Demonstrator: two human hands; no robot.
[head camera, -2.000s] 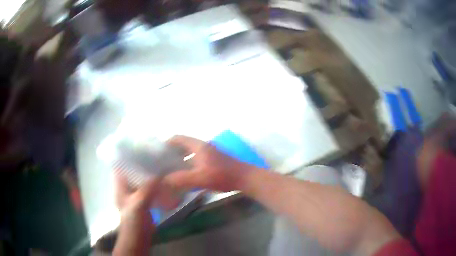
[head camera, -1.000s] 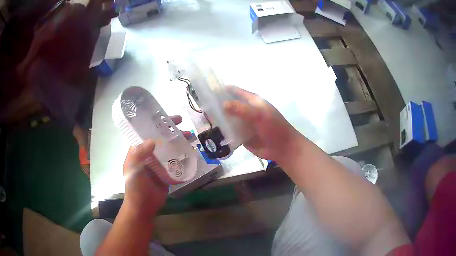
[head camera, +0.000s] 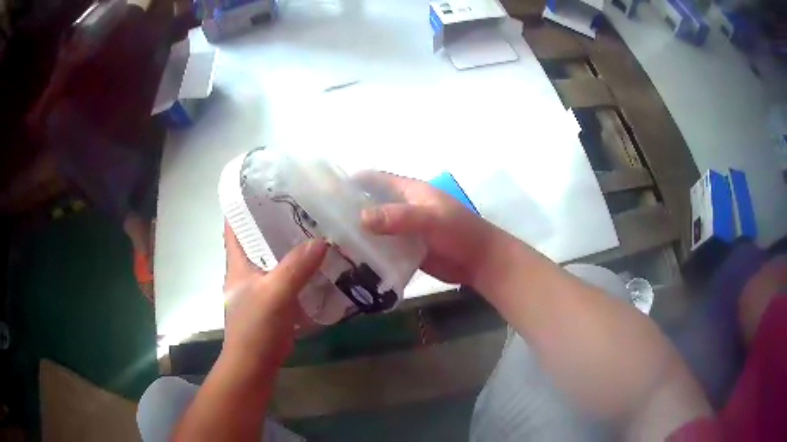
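A white rounded oblong ribbed shell (head camera: 242, 216) and a translucent white part (head camera: 332, 203) are close together between my hands, the part overlapping the shell. Thin dark wires (head camera: 295, 216) run between them to a black round part (head camera: 365, 291) at the lower right end. My left hand (head camera: 267, 289) holds the ribbed shell from below left, its thumb near the wires. My right hand (head camera: 423, 226) grips the translucent part from the right. A blue and white box lies behind my right hand; only its blue corner (head camera: 454, 192) shows clearly.
The white sheet (head camera: 509, 129) lies over a wooden pallet (head camera: 614, 177). Open cartons stand at the far edge (head camera: 473, 33) and far left (head camera: 188, 82). Blue and white boxes (head camera: 714, 207) stand on the right table. A person's red sleeve (head camera: 759, 371) is at the right; another person sits far left.
The shell and the translucent part, held apart earlier, are now together. My left thumb has moved in beside the wires. The blue box corner now shows behind my right hand.
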